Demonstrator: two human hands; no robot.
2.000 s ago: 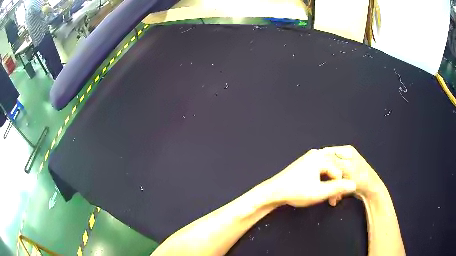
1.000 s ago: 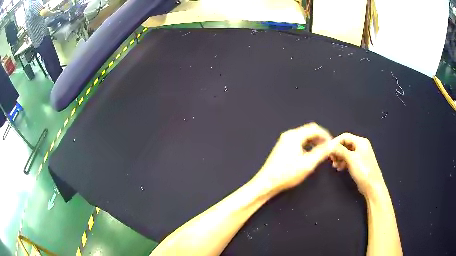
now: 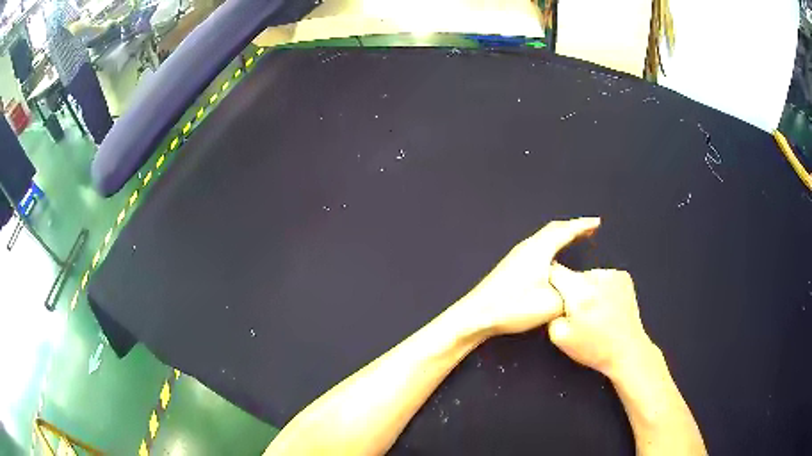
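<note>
My left hand (image 3: 525, 283) and my right hand (image 3: 598, 313) meet over the dark cloth (image 3: 356, 240) on the table, right of centre. My left hand reaches in from the lower left, one finger stretched out to the upper right. Its other fingers are partly hidden where the hands touch. My right hand is curled like a fist, its knuckles and fingertips against my left hand. No tool or garment shows in either hand. Pale thread ends (image 3: 711, 158) and specks lie scattered on the cloth.
A padded purple bar (image 3: 169, 98) crosses the upper left. Pale panels (image 3: 605, 36) stand at the far edge, with a yellow strip (image 3: 792, 158) at far right. A person (image 3: 76, 67) stands in the upper left. A yellow frame (image 3: 58, 435) is at lower left.
The hands were clasped, then touched at the fingertips. Now my left hand has one finger stretched out, and my right hand has moved lower and left, curled against it.
</note>
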